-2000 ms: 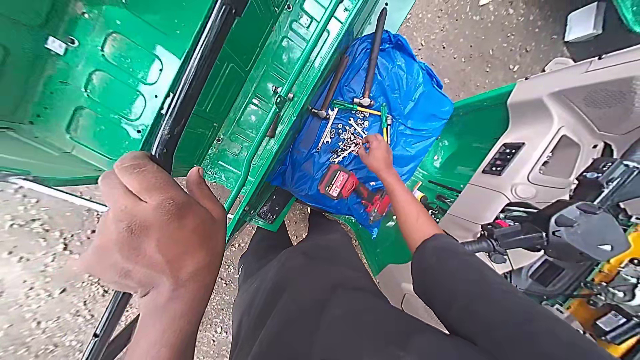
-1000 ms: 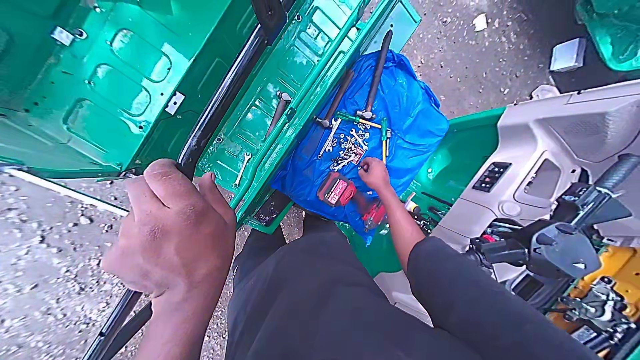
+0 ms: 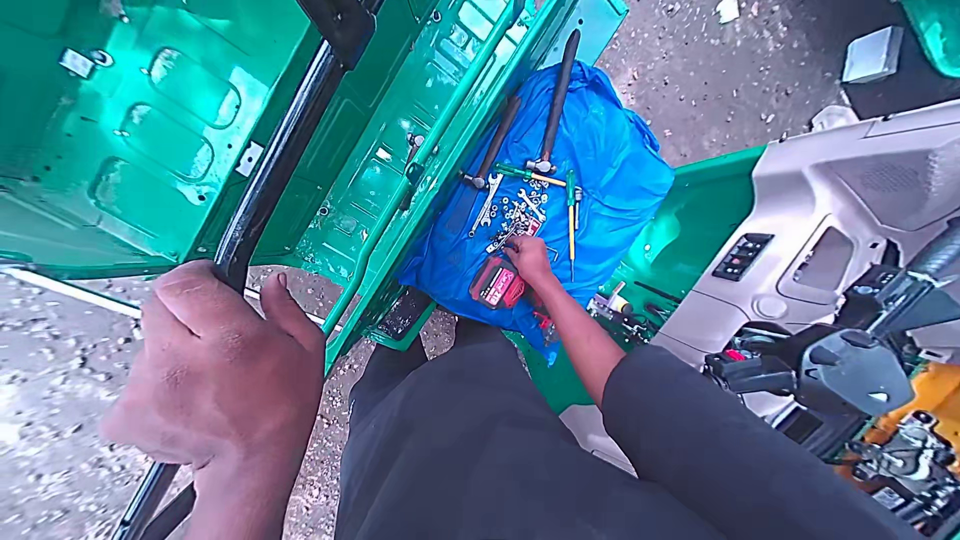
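My left hand grips a black metal bar at the left. On a blue plastic sheet, my right hand reaches down into a pile of nuts and bolts; its fingertips are partly hidden, so a hold on a piece cannot be told. Just below that hand lies a red and black cordless power tool. Around the pile are a combination wrench, a screwdriver with a yellow shaft and another lying crosswise. Two hammers lie above.
Green sheet-metal body panels stand at the left and centre, with a tool resting in the channel. At the right are a beige dashboard panel and handlebar controls. Stony ground shows below left. A pale box sits at the upper right.
The right hand stays at the pile of hardware with small shifts, and the left hand keeps its grip on the bar. The view has shifted somewhat.
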